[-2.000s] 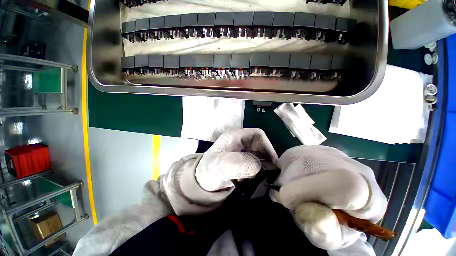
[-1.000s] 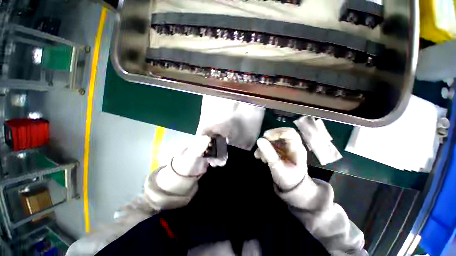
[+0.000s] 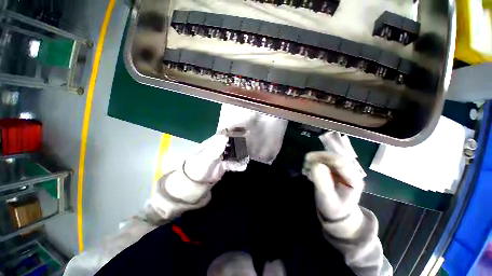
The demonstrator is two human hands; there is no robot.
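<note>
My left hand (image 3: 207, 159), in a white glove, holds a black block (image 3: 237, 148) by its edges at the centre left, over a white paper. Its plain grey-black face shows, with dark terminals toward the palm. My right hand (image 3: 335, 180), also gloved, is apart from the block, at the centre right. It is closed around a scraper with an orange-brown handle (image 3: 341, 178); the tip cannot be made out. A stainless steel tray (image 3: 270, 111) lies beyond the hands, with rows of similar black blocks (image 3: 259, 70) on an off-white liner.
A white paper (image 3: 264, 135) lies behind the left hand. A small white packet (image 3: 337, 143) lies by the right hand. More white sheets (image 3: 421, 159), small round metal pieces (image 3: 470, 144), a yellow bin (image 3: 475, 32) and a blue bin (image 3: 475, 215) are at right. Racks (image 3: 38, 183) stand left.
My hands have moved apart since the earliest frame. Since one second ago my right hand has moved right and down with the scraper. The block remains in my left hand. The view has shifted.
</note>
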